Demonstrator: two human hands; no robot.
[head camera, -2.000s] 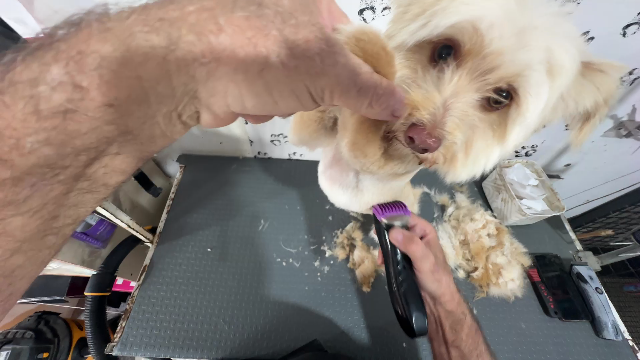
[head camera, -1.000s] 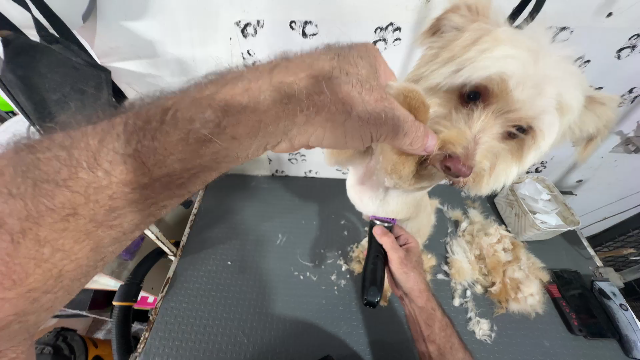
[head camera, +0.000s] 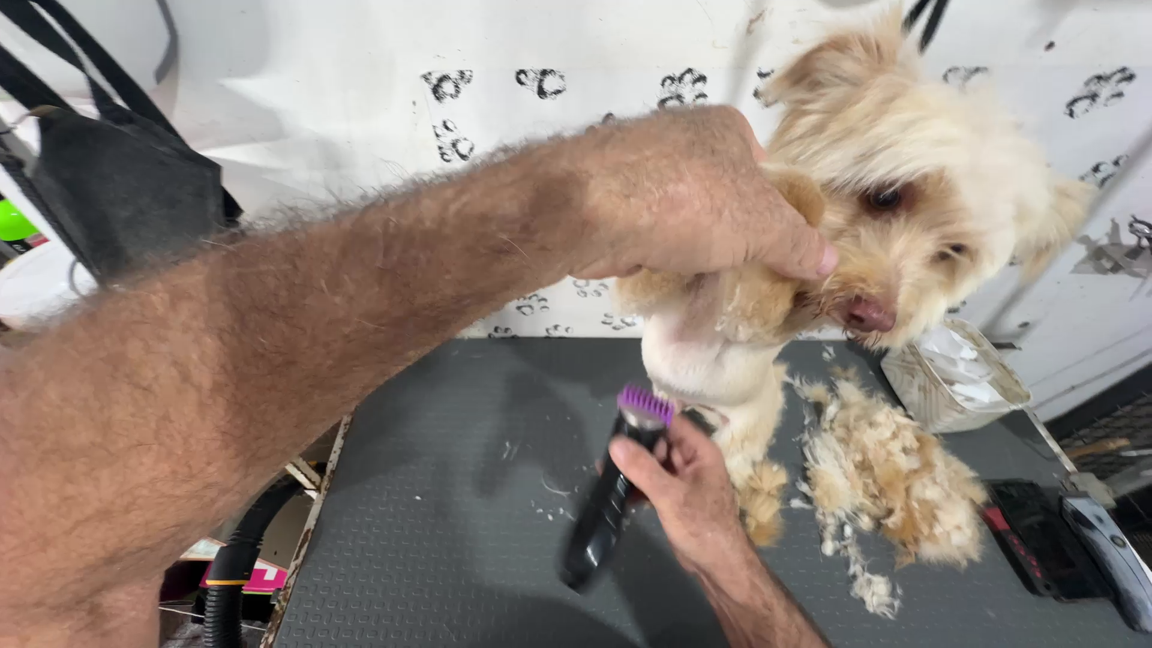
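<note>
A cream and tan dog (head camera: 927, 171) is held up on its hind legs on a grooming table (head camera: 423, 504). My left hand (head camera: 711, 202) grips its raised front paws (head camera: 760, 301) beside the muzzle, the thumb near the nose. Lower down, my right hand (head camera: 688, 486) is closed around a black hair clipper (head camera: 601, 513). Its purple comb guard (head camera: 645, 404) points up near the dog's shorn lower belly; whether it touches cannot be told. One hind leg (head camera: 760, 477) shows behind my right hand.
Clipped fur (head camera: 891, 468) lies heaped right of the dog. A wicker basket (head camera: 958, 378) with white papers stands behind it. A second clipper (head camera: 1111, 553) and a dark device (head camera: 1035, 540) lie at the right edge. A black hose (head camera: 236, 558) hangs left; a pawprint wall (head camera: 540, 45) rises behind.
The clipper's head, up against the dog's belly a second ago, now shows lower and to the left of the belly, its body tilted. My left hand still holds the front paws.
</note>
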